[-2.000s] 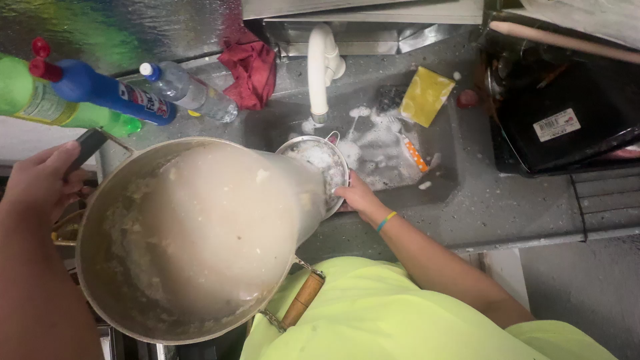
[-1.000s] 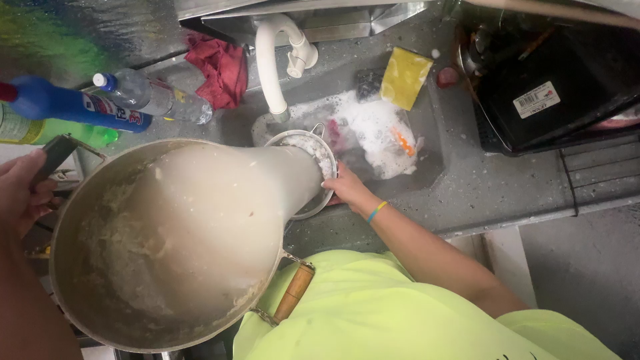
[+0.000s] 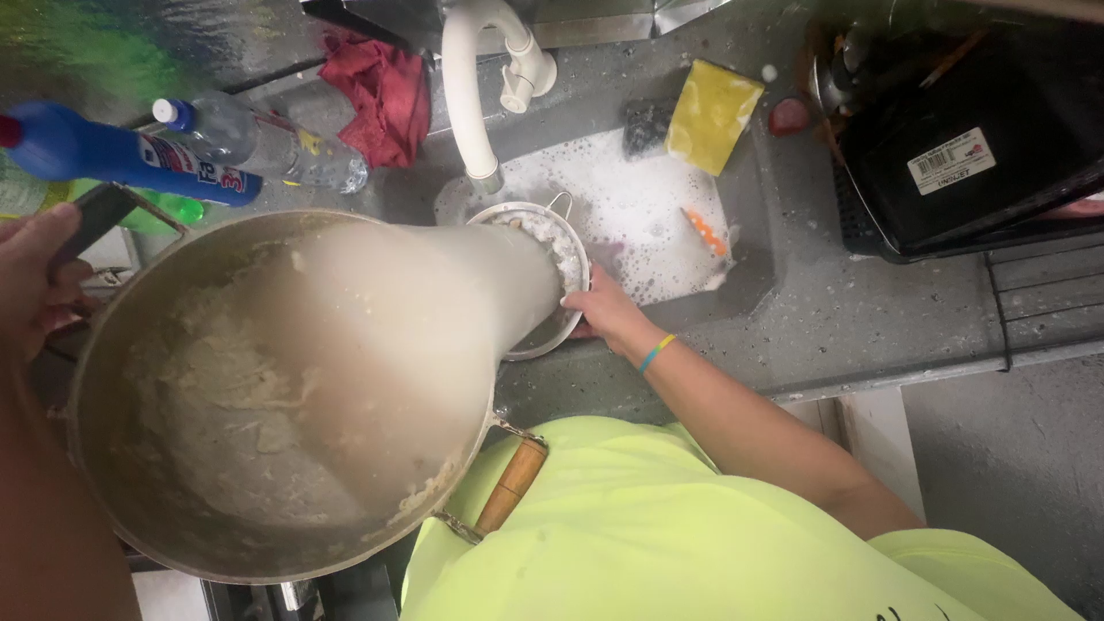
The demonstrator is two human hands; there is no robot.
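Observation:
My left hand (image 3: pixel 39 276) grips the dark side handle (image 3: pixel 97 222) of a large metal pot (image 3: pixel 250 517), which is tilted toward the sink. Cloudy liquid (image 3: pixel 448 285) pours over its rim into a round metal strainer (image 3: pixel 576 250) with bits and foam inside. My right hand (image 3: pixel 608 306) holds the strainer's rim at the near edge of the sink. Whether a bowl sits under the strainer I cannot tell. The pot's wooden handle (image 3: pixel 511 485) hangs free against the lime-green shirt (image 3: pixel 690 535).
A white faucet (image 3: pixel 470 95) arches over the foamy sink (image 3: pixel 755 267), where an orange-handled utensil (image 3: pixel 705 231) lies. Beside it are a yellow sponge (image 3: pixel 711 116) and dark scouring pad (image 3: pixel 645 128). Red cloth (image 3: pixel 384 99) and bottles (image 3: pixel 293 151) stand left; a black tray (image 3: pixel 880 181) lies right.
Liquid keeps pouring, and the level in the pot has dropped, baring more of its bottom. Foam has spread over the sink's water. Both hands keep their holds.

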